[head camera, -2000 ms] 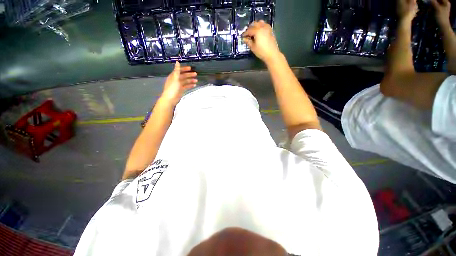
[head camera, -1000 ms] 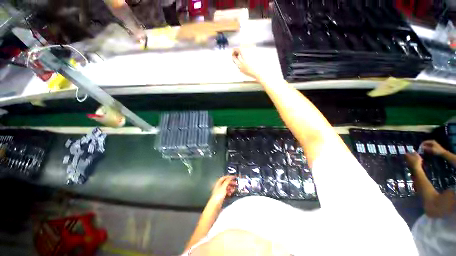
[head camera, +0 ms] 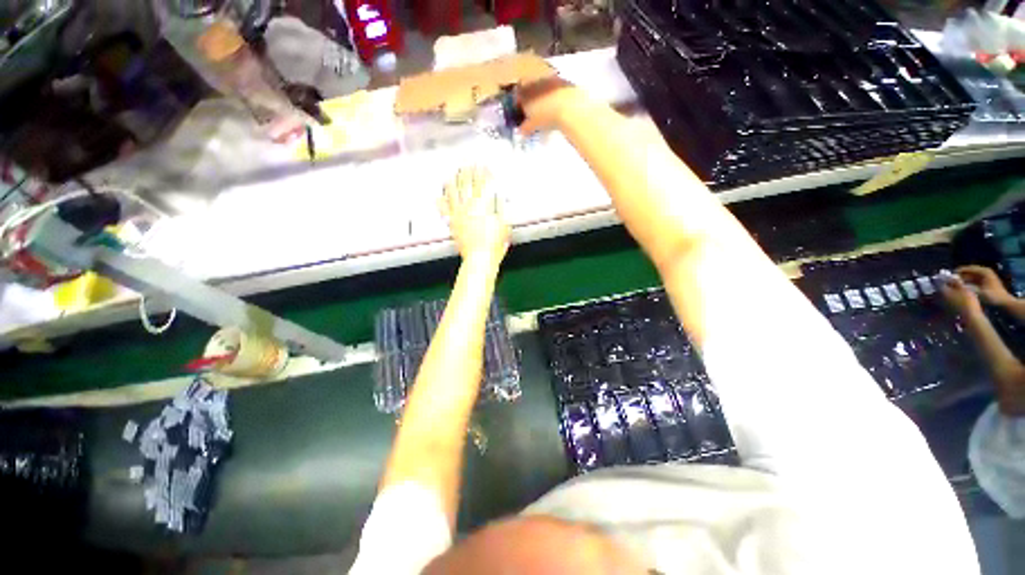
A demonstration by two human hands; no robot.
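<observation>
My right hand [head camera: 542, 103] reaches over the white shelf at the cardboard piece [head camera: 461, 88], with a small dark object [head camera: 513, 109] at its fingers; whether it grips it is unclear. My left hand [head camera: 474, 202] lies on the white shelf, fingers spread, with nothing seen in it. A shiny black blister tray [head camera: 646, 421] lies on the green bench below my right arm, which hides part of it. A clear blister tray stack [head camera: 393, 359] is partly behind my left forearm.
Stacked black trays [head camera: 787, 90] stand on the shelf at right. Loose keypads [head camera: 180, 455] lie in a heap at left. A metal bar [head camera: 191, 294] with a tape roll or tub [head camera: 250, 353] crosses at left. A co-worker's hands [head camera: 976, 286] work at far right; another person's arm [head camera: 242, 73] is at upper left.
My left hand has moved from the black tray up onto the white shelf. My right hand has reached farther, to the cardboard and dark object. The view has tilted and shifted.
</observation>
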